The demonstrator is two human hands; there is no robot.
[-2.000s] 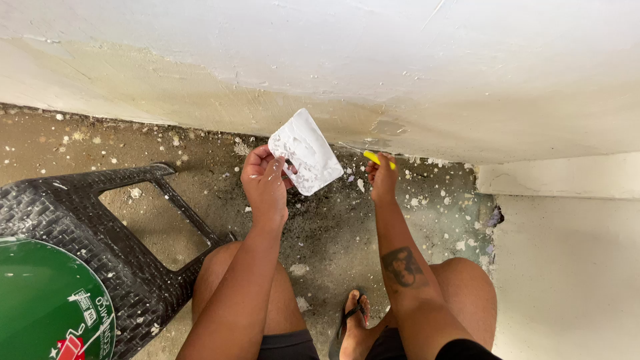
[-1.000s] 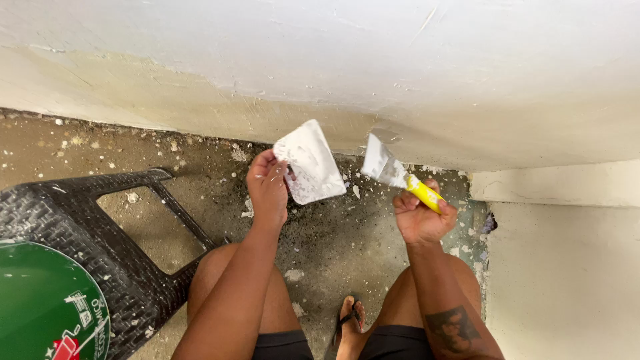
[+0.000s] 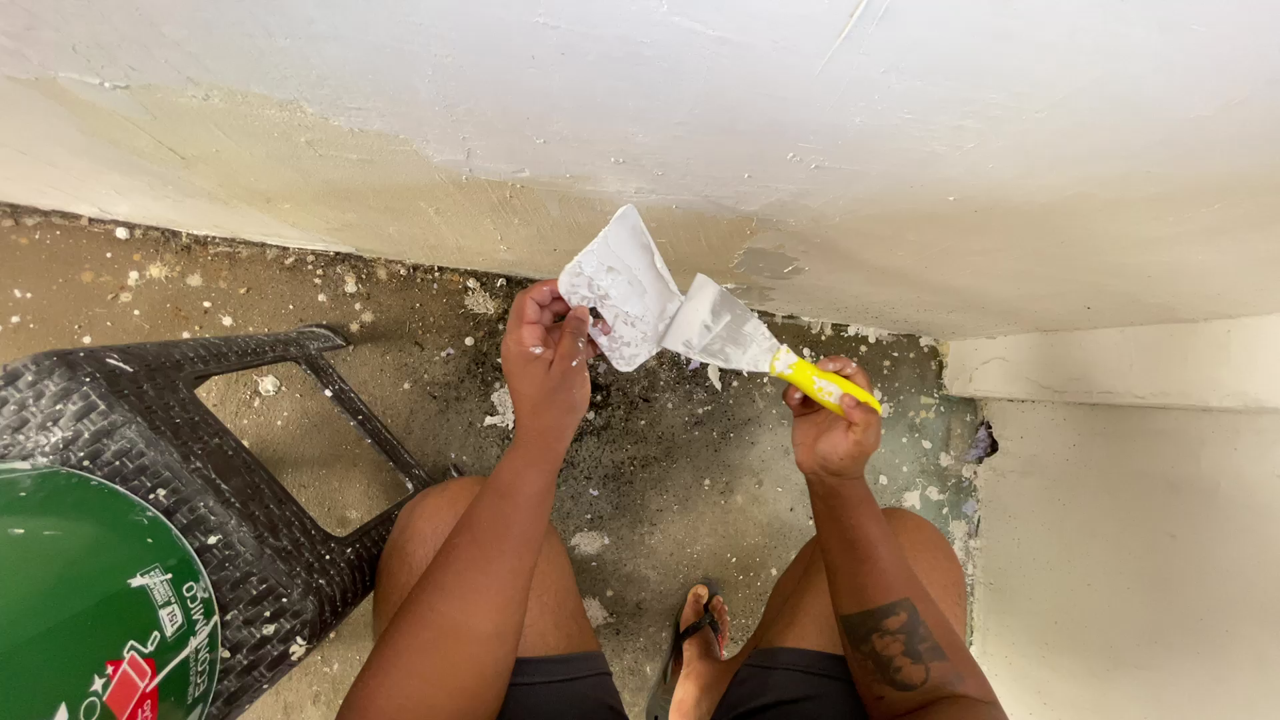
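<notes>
My left hand [image 3: 548,360] pinches a white, roughly square plastic spreader [image 3: 625,290] smeared with white putty; a finger shows through its hole. On the other side, my right hand [image 3: 835,420] grips the yellow handle of a putty knife [image 3: 825,383]. Its wide blade carries white putty and meets the spreader's right edge. Both tools are held in front of the lower part of a wall [image 3: 640,130], which has smooth white areas and beige, rougher patches. A grey bare spot lies just above the putty knife.
At the left stands a black woven-pattern plastic chair or stool [image 3: 130,420] with a green container bearing writing [image 3: 80,570] on it. The concrete floor [image 3: 680,480] is spattered with white. A second wall [image 3: 1130,540] with a ledge rises on the right.
The putty knife, near the wall two seconds ago, came back over the floor and has since moved left until its blade meets the spreader. My left hand keeps hold of the spreader.
</notes>
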